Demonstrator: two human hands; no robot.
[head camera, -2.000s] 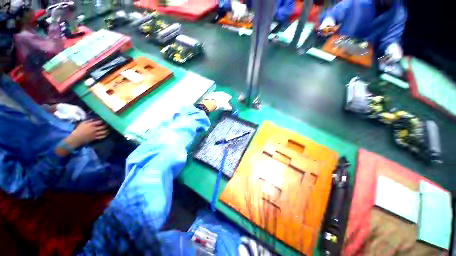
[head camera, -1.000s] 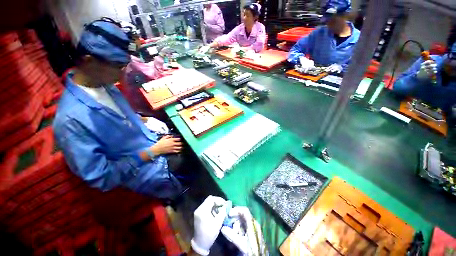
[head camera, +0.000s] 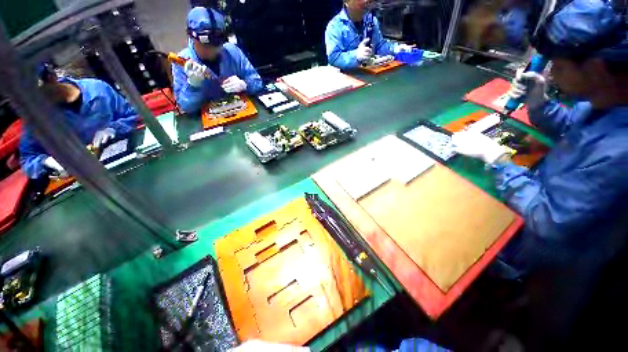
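The orange fixture (head camera: 292, 275) with cut-out recesses lies on the green bench mat in front of me, with no board in it. The black screwdriver (head camera: 341, 230) lies along its right side. The screw tray (head camera: 196, 309) with grey contents stands at its left, a pen (head camera: 200, 294) lying on it. A blurred white glove, which looks like my left hand (head camera: 272, 346), is cut off by the bottom edge at the fixture's near side; its fingers cannot be made out. A strip of blue sleeve shows at the bottom right of it; my right hand is not visible.
A red-edged tray (head camera: 441, 302) with brown cardboard and pale sheets lies right of the screwdriver. Two boards with silver parts (head camera: 303, 137) sit on the dark green conveyor (head camera: 206, 172). A metal post (head camera: 89, 137) rises at left. A worker (head camera: 571, 158) sits at right; several others are across the conveyor.
The view has swung right, bringing the cardboard tray and the worker at right into view. My two gloved hands, together at the bottom before, are now mostly out of the picture.
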